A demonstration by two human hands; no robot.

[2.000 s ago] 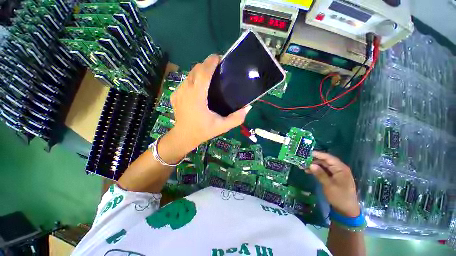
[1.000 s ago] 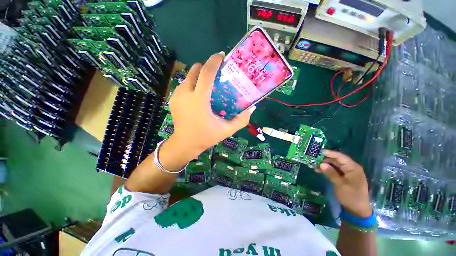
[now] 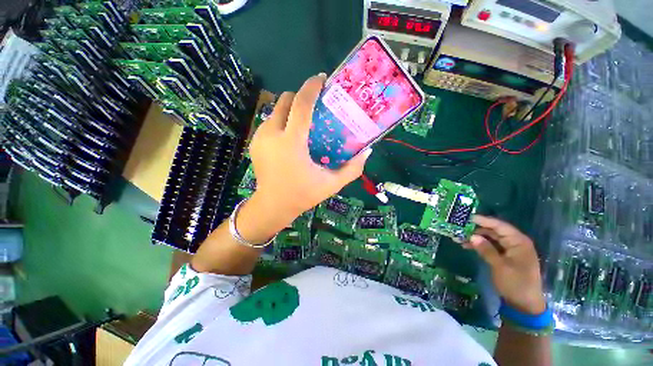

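Note:
My left hand (image 3: 290,157) holds a smartphone (image 3: 365,104) by its lower left part, its screen lit pink-red and blue. My right hand (image 3: 505,254) pinches the lower right edge of a green circuit board (image 3: 452,209) between thumb and fingers. The board has a dark rectangular display. A white test connector (image 3: 408,192) meets the board's left edge, with a red piece at its other end. Several more boards (image 3: 374,219) lie in rows on the mat below, partly cut off by my shirt.
Filled board racks (image 3: 182,64) and an empty black rack (image 3: 193,186) stand at left. A power supply (image 3: 407,27) and stacked instruments (image 3: 494,68) are at the back. A red lead (image 3: 458,151) crosses the mat. Clear trays (image 3: 598,236) with boards are at right.
The phone screen, dark two seconds ago, is now lit. The whole view has shifted, so things sit further right in the picture. Both hands keep their holds.

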